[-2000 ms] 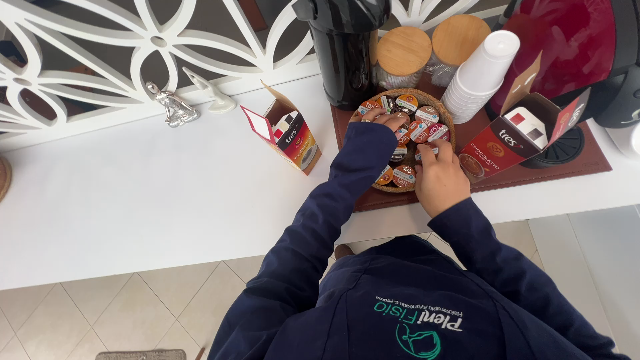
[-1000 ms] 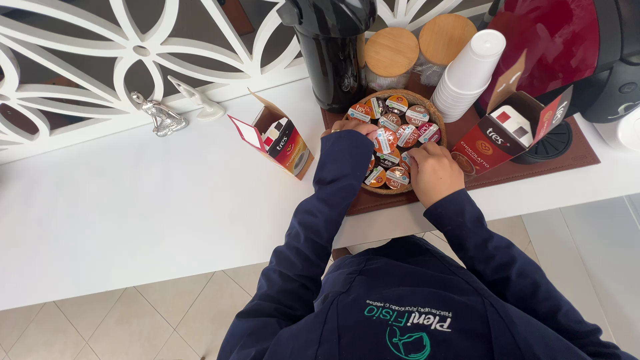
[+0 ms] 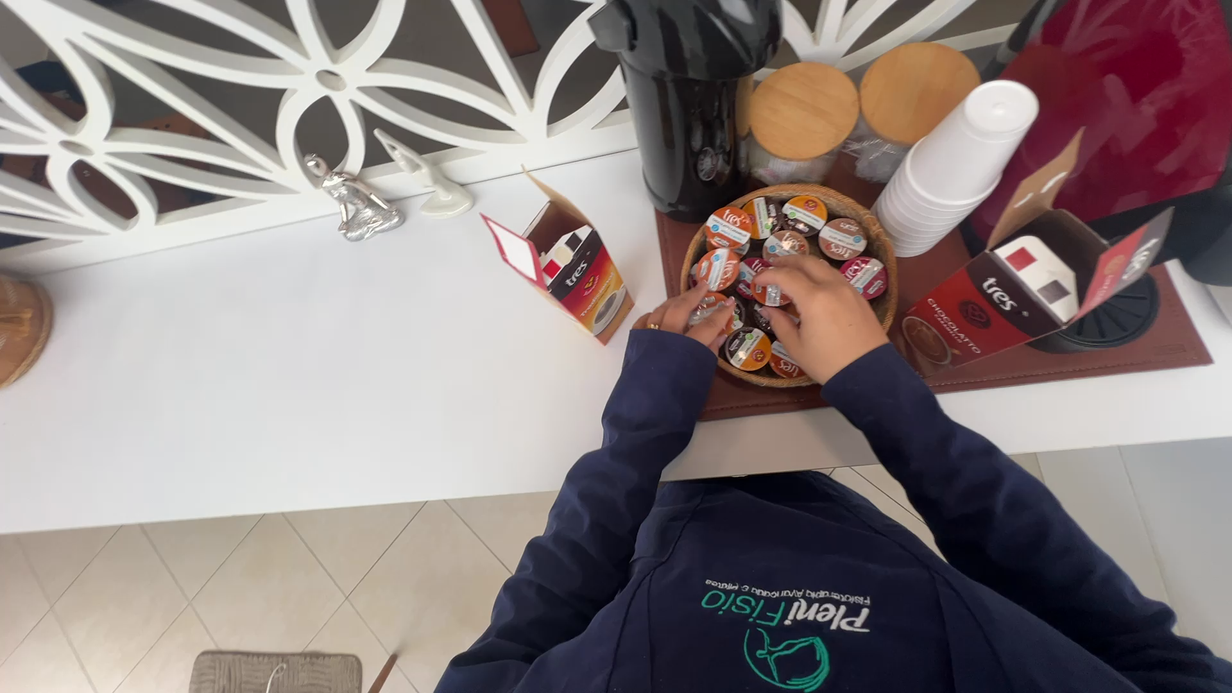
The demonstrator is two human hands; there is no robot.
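Note:
A round woven basket (image 3: pixel 887 279) full of coffee capsules (image 3: pixel 750 348) sits on a brown leather-look mat. My left hand (image 3: pixel 685 318) rests over the basket's left side, its fingertips on an orange-lidded capsule (image 3: pixel 709 310). Reaching in from the right, my right hand (image 3: pixel 818 310) has its thumb and fingers at another orange-lidded capsule (image 3: pixel 770 289) near the middle; whether it grips that capsule is unclear. Open capsule boxes stand on both sides: a red and yellow one (image 3: pixel 589 284) to the left, a red chocolate one (image 3: pixel 991 303) to the right.
Behind the basket are a black thermal pump pot (image 3: pixel 698 125), wooden-lidded jars (image 3: pixel 804 111) and stacked white cups (image 3: pixel 948 183). A red machine (image 3: pixel 1136 106) stands at the back right. Silver and white figurines (image 3: pixel 358 204) stand by the white lattice. The mat's edge (image 3: pixel 1078 371) lies near the counter front.
My right hand has moved from the basket's right side toward its middle. My left hand has shifted from the upper left of the basket to its lower left.

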